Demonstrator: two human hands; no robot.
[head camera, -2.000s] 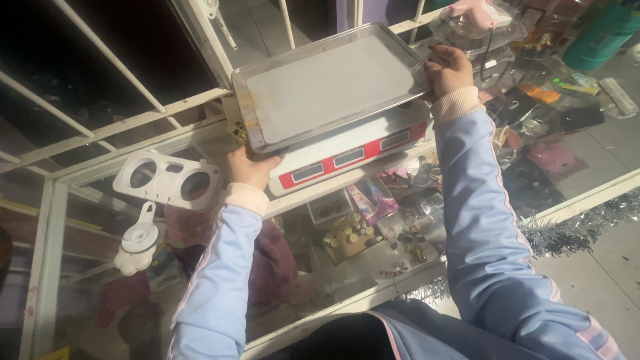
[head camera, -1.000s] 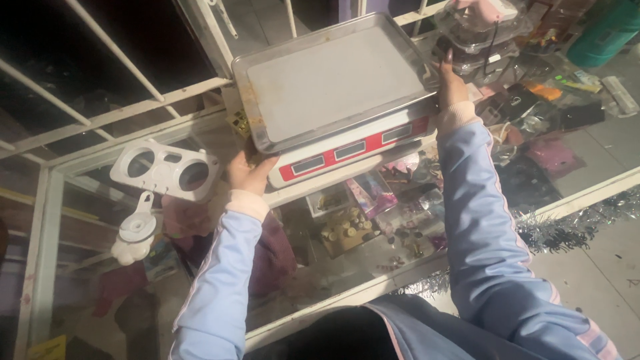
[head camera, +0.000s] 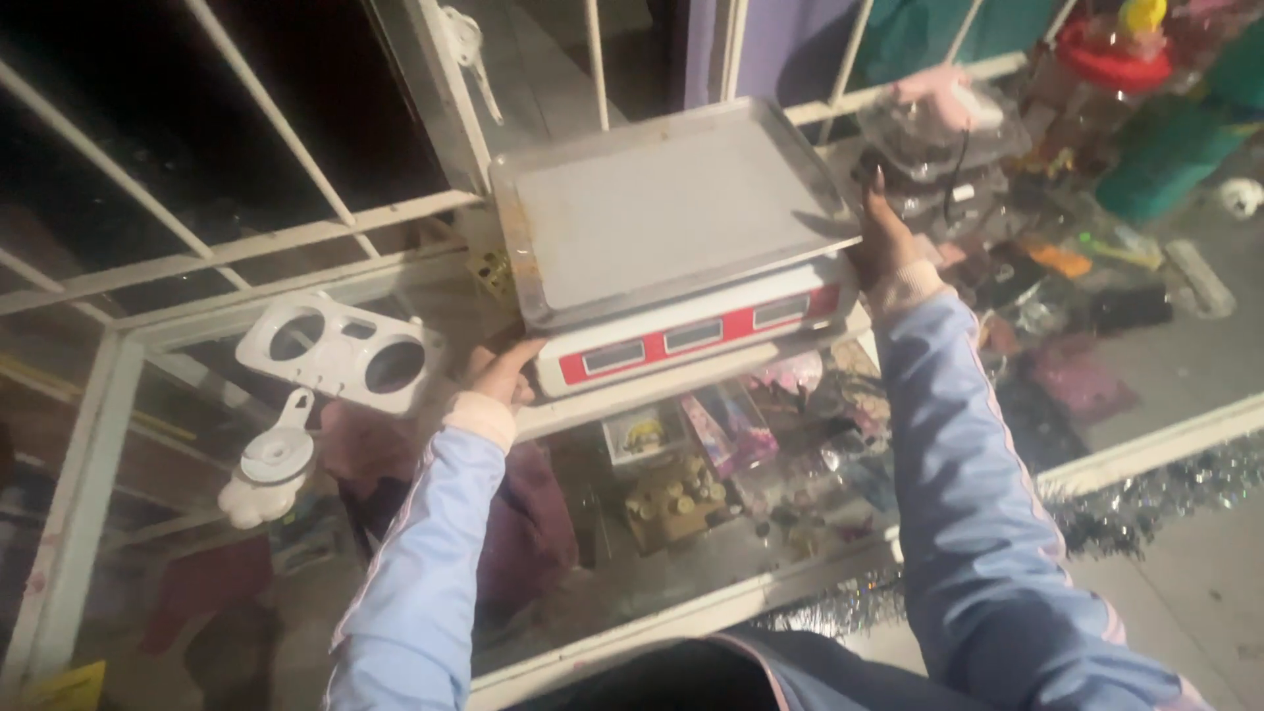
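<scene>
A digital weighing scale (head camera: 691, 341) with a red display panel and a steel tray (head camera: 662, 217) on top is between my hands, over the glass counter's back part. My left hand (head camera: 504, 370) grips the scale's left end, its thumb by the tray's front left corner. My right hand (head camera: 886, 237) holds the right end, with its fingers partly hidden behind the casing. Left of the scale lie a white plastic holder with round openings (head camera: 336, 351) and a white lidded plastic piece with a scalloped base (head camera: 272, 464).
White metal bars (head camera: 286, 128) run along the counter's back. Clear containers (head camera: 943, 133) stand close to my right hand. Small packaged goods, a teal bottle (head camera: 1175, 158) and a red object (head camera: 1111, 54) are farther right. Silver tinsel (head camera: 1136, 513) hangs along the front edge.
The tray, tilted up off the scale's right side in the oldest frame, sits lower on it now. Both hands stay at the scale's ends, and my right hand has moved down.
</scene>
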